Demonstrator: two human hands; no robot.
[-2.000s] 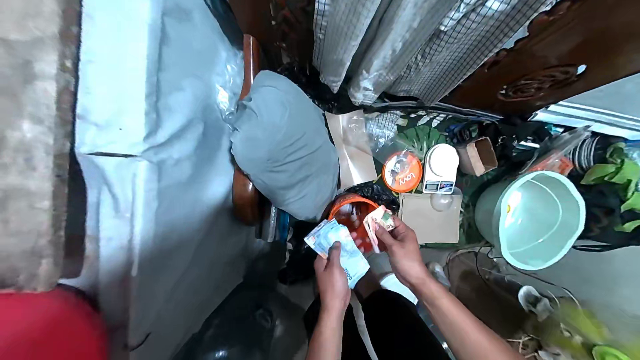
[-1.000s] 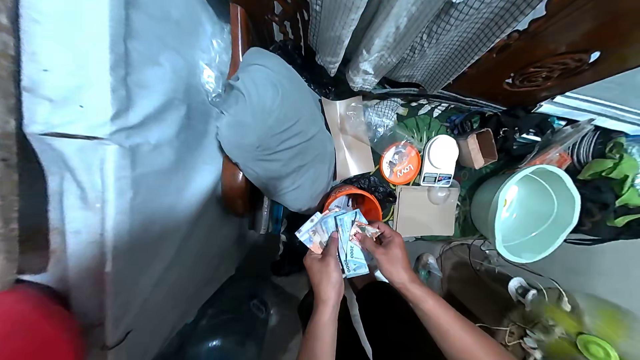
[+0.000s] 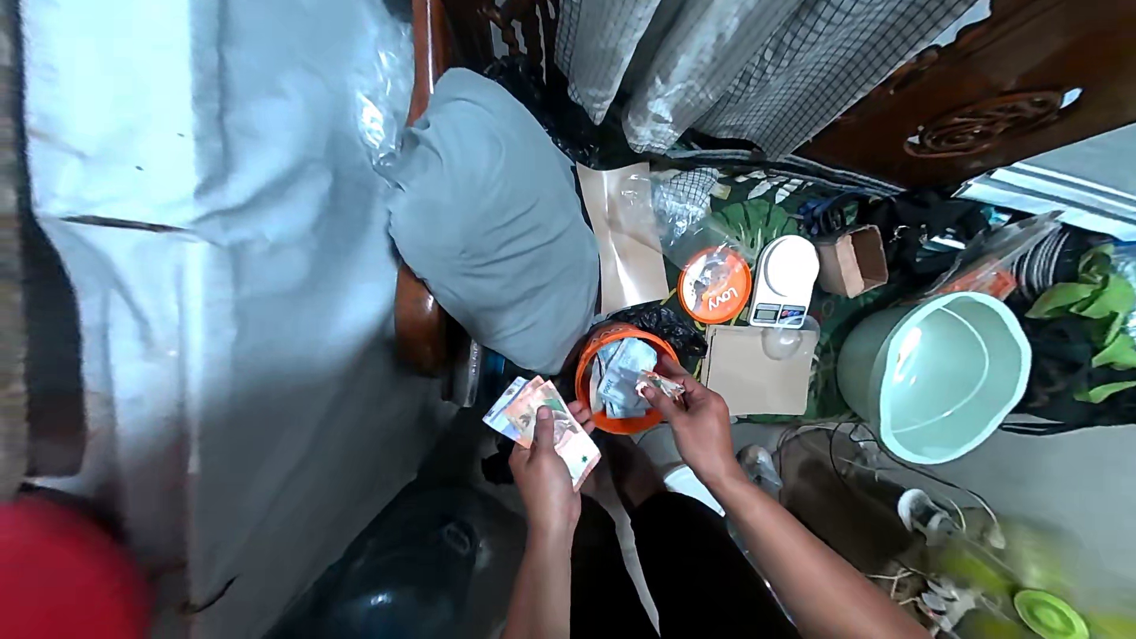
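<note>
My left hand [image 3: 548, 466] grips a small stack of banknotes [image 3: 550, 422], orange ones on top of blue, with the thumb across them. To its right, my right hand [image 3: 697, 422] pinches a crumpled orange banknote [image 3: 659, 387] between thumb and fingers, over the right edge of an orange tub [image 3: 586, 401]. Inside the tub lie bluish banknotes [image 3: 626, 368]. A black plastic bag [image 3: 674, 328] touches the tub's upper right side.
A grey cushion [image 3: 497, 222] leans at the left of the tub. Beyond it are an orange lid [image 3: 714, 285], a white kitchen scale [image 3: 786, 280], a cardboard piece [image 3: 759, 373], a small open box [image 3: 854, 261] and a pale green basin [image 3: 954, 377]. Cables [image 3: 887, 444] lie at lower right.
My hands have moved apart, each with banknotes. The right one is now at the tub's edge, and an orange note has come on top in the left. The tub's contents show more fully.
</note>
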